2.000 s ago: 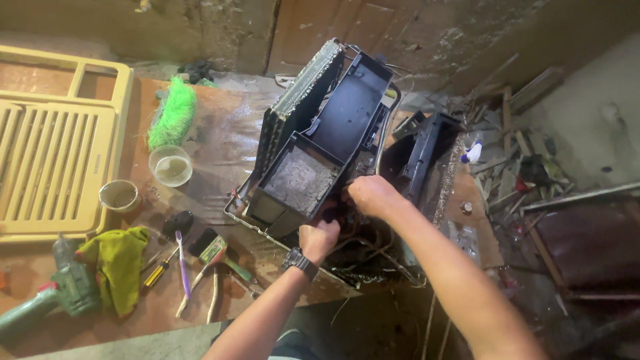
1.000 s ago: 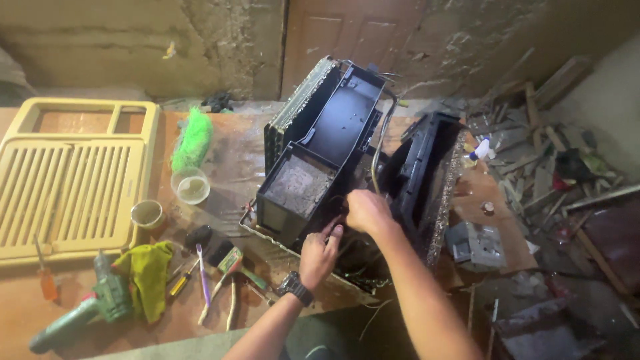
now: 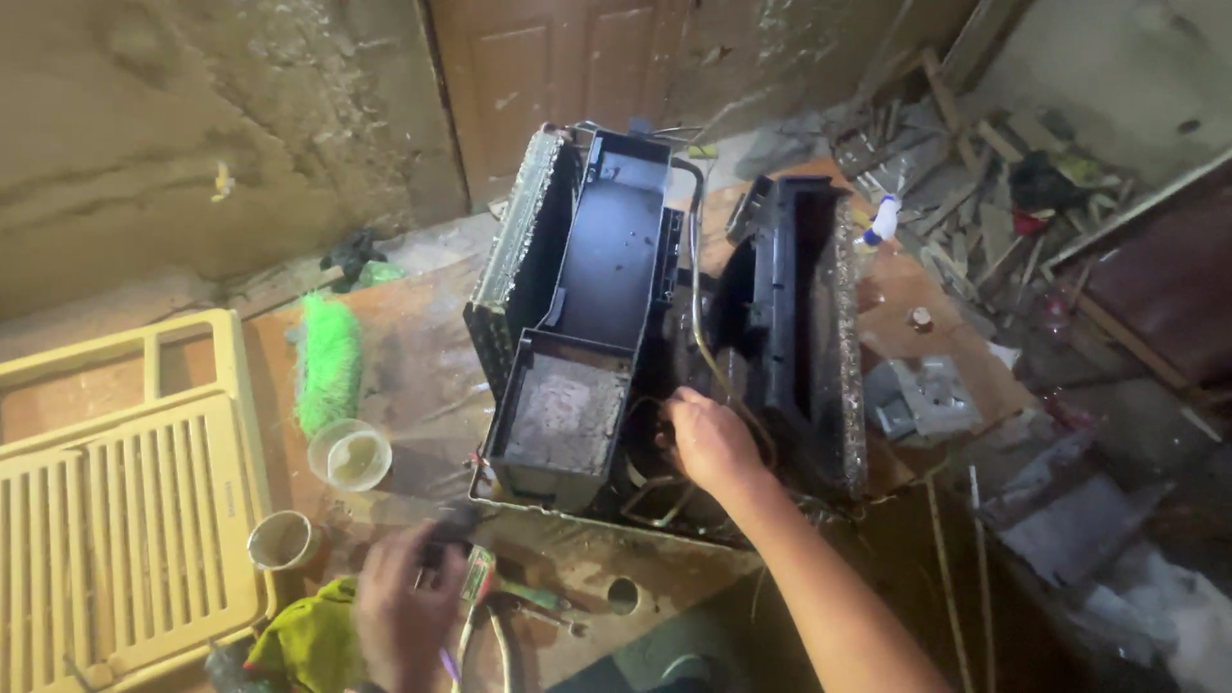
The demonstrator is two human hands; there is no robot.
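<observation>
An opened window air conditioner chassis [image 3: 602, 279] stands on the wooden table, with a black fan housing and a dusty grey block of foam [image 3: 565, 414] in its front compartment. My right hand [image 3: 707, 433] reaches among the copper tubes [image 3: 705, 327], its fingers curled; what they touch is hidden. Blurred, my left hand [image 3: 409, 602] is over the tools at the table's near edge, by a dark object and a paint brush [image 3: 478, 575]; whether it grips anything cannot be told. Coil fins [image 3: 525, 226] line the left side, and a finned coil edge [image 3: 849, 385] the right.
A yellow plastic front grille [image 3: 144, 520] lies at left, near a green bristle brush [image 3: 328, 361], a clear plastic cup [image 3: 349, 456], another cup [image 3: 281, 541] and a yellow-green cloth [image 3: 310, 640]. At right are a spray bottle top [image 3: 882, 219], a metal box [image 3: 921, 397] and wood scraps [image 3: 1001, 192].
My left hand has left the air conditioner and moved left and nearer, over the tools. My right hand stays among the tubes.
</observation>
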